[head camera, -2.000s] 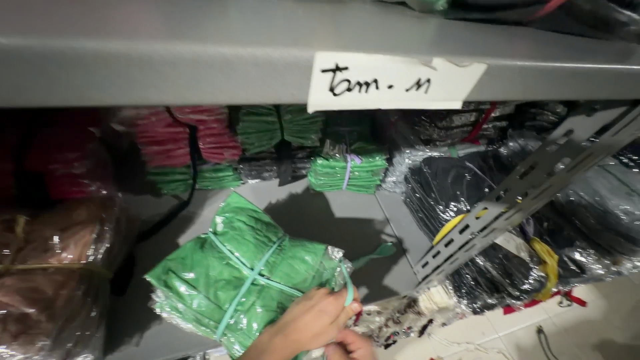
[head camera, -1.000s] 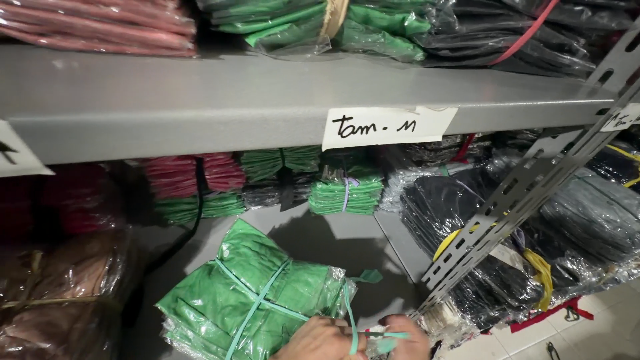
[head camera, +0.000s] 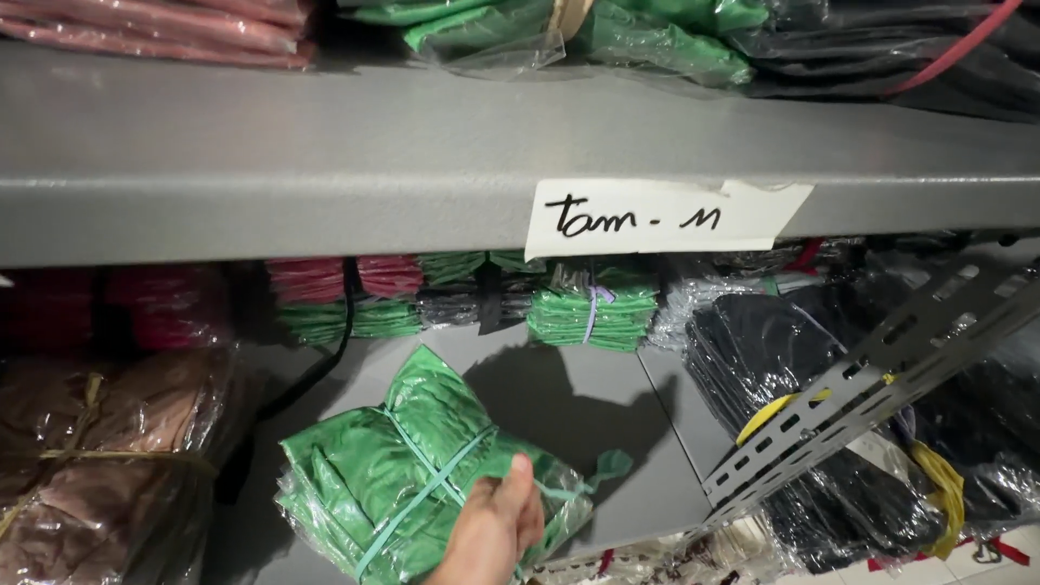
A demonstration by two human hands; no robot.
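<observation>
A green fabric bundle (head camera: 382,479) in clear plastic, bound crosswise with pale teal cord, sits at the lower centre with one corner pointing up. My left hand (head camera: 496,524) reaches in from the bottom edge and lies against the bundle's right part, thumb up and fingers curled. What its fingertips hold is hidden. The loose end of the cord (head camera: 611,466) sticks out beyond the bundle's right corner. My right hand is out of view.
A grey metal shelf edge (head camera: 325,215) with a handwritten label crosses above. Brown bagged fabric (head camera: 122,504) stands left, a small green bundle (head camera: 593,313) behind. A slotted metal upright (head camera: 861,390) slants in front of dark bagged bundles (head camera: 756,349).
My right hand, beside the left one at the cord earlier, has left the view. The left hand now shows its thumb raised over the bundle. The view has tilted up since the first frame.
</observation>
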